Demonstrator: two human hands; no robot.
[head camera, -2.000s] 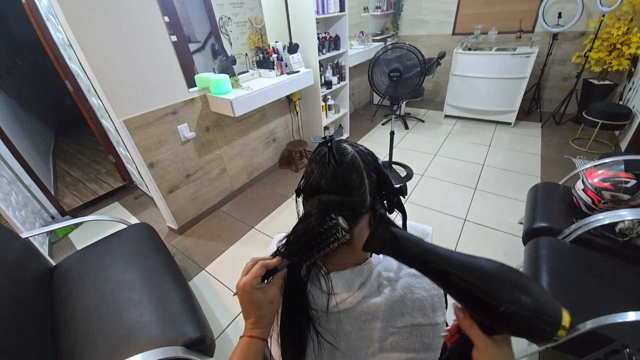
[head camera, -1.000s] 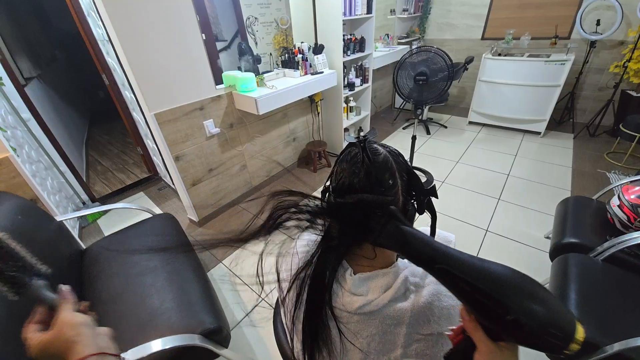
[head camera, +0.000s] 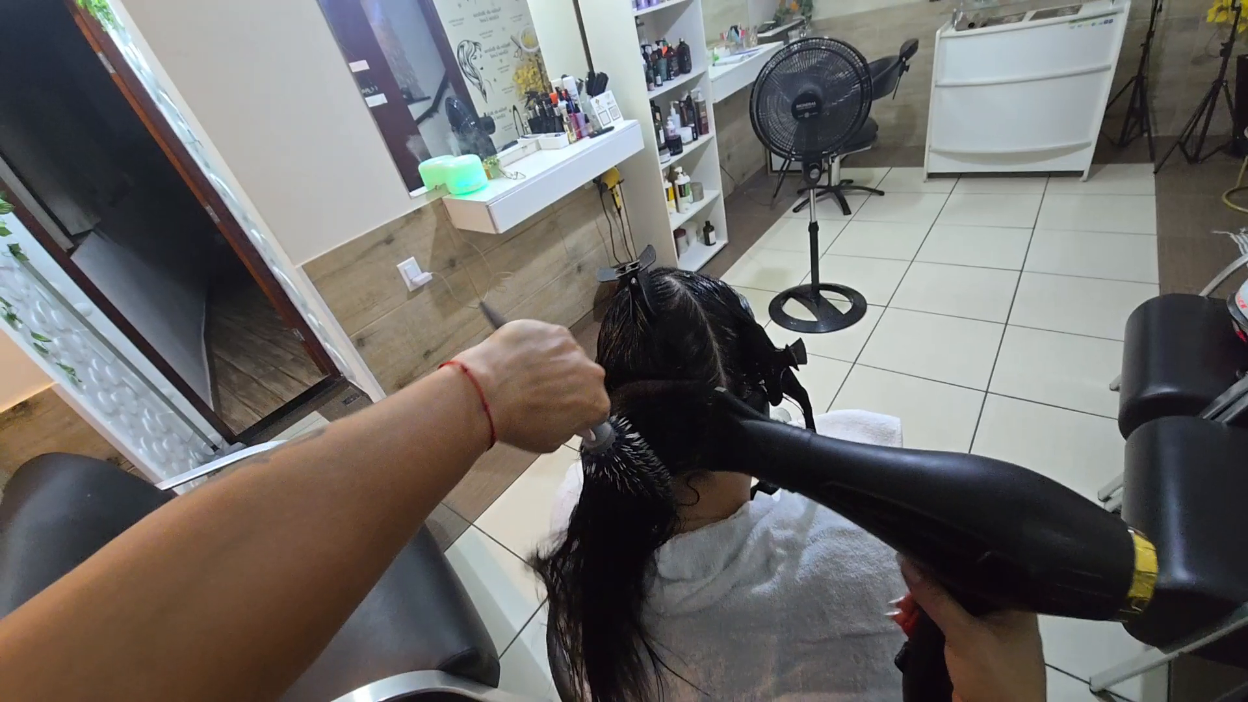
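My left hand (head camera: 546, 385) is closed around the handle of a round hairbrush (head camera: 629, 458), whose bristles sit in the long dark hair (head camera: 609, 575) at the left side of a seated person's head. My right hand (head camera: 975, 634), at the lower right, grips a black hair dryer (head camera: 916, 497) with a gold band. The dryer's nozzle points left at the hair by the brush, close to it. Black clips (head camera: 636, 278) hold hair sections up at the crown and on the right side. A white towel (head camera: 780, 565) covers the person's shoulders.
Black padded chairs stand at the left (head camera: 409, 595) and right (head camera: 1185, 507). A pedestal fan (head camera: 811, 102) stands ahead on the tiled floor. Beyond are a white wall shelf (head camera: 546, 180) with cosmetics, a bottle rack (head camera: 697, 146) and a white counter (head camera: 1024, 93).
My left hand swung out to the far left with the brush, letting the hair fly loose, and is now back at the head with the brush in the hair. The dryer stays near the head.
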